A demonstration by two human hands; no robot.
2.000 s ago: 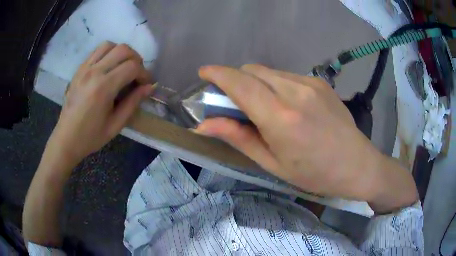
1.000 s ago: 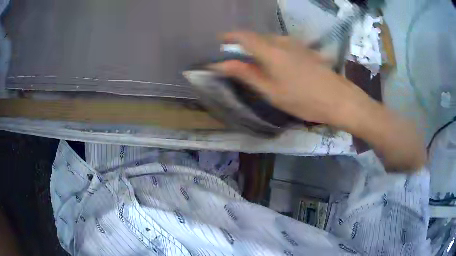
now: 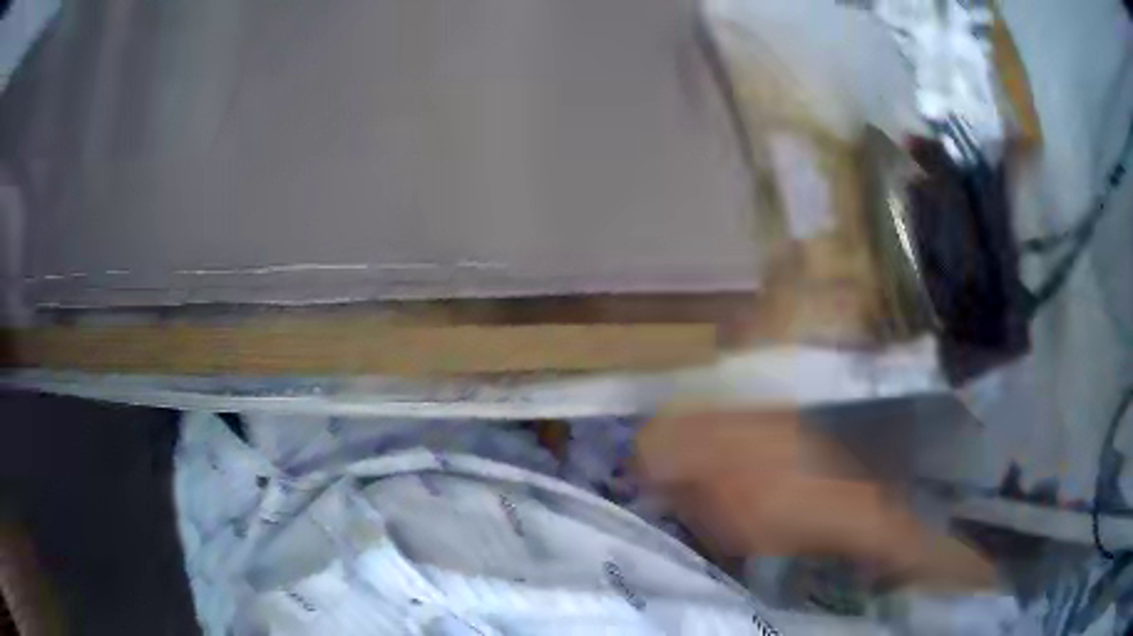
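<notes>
The taupe garment panel (image 3: 410, 149) lies flat on the table, with a broken pale line near its front edge. A long tan strip (image 3: 373, 348) lies along that near edge. The steam iron (image 3: 975, 249) stands at the right end, dark and blurred, with a bright metal edge on its left side and no hand on it. My right hand (image 3: 746, 478) is strongly blurred in front of the table's near edge, away from the iron; its fingers cannot be made out. My left hand is not in view; only a blurred skin-coloured sliver shows at the lower left edge.
The white table edge (image 3: 547, 395) runs across the view. A small pale slip (image 3: 801, 180) lies on the scorched brownish cloth (image 3: 826, 292) between panel and iron. Crumpled white material (image 3: 957, 62) is beyond the iron. Dark cables (image 3: 1075, 255) are at the far right.
My right hand has let go of the iron, which now stands at the right, and has moved down in front of the table. My left hand has left the picture. The view has shifted.
</notes>
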